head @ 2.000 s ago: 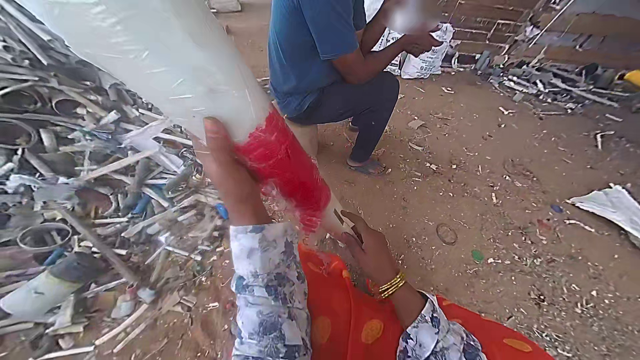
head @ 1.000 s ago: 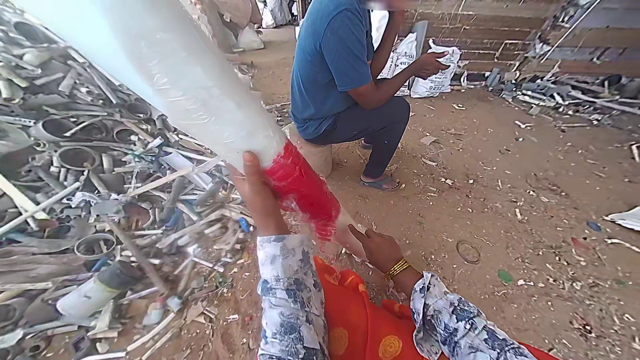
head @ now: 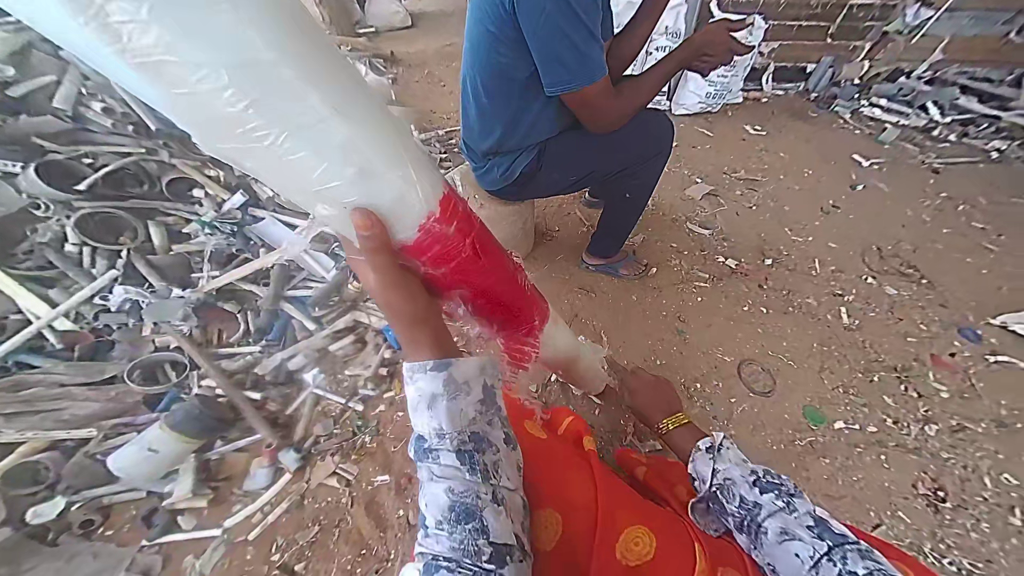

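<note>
A long white roll, which looks wrapped in plastic film, slants from the upper left down to the middle, with a red film band around its lower part. Its narrower whitish end points down and right. My left hand grips the roll from below, just above the red band, thumb on the white surface. At the narrow end is my right hand, fingers curled close against the tip; whether it holds a tool there is hidden. Orange patterned cloth covers my lap.
A large heap of scrap plastic pipes lies at the left. Ahead, a person in a blue shirt sits on a low seat. White printed sacks stand beyond, and more scrap lies along the wall at the upper right.
My left hand still grips the roll near the red band, and my right hand stays around the narrow end. The seated person's raised hand has come down from near the face. The view has shifted.
</note>
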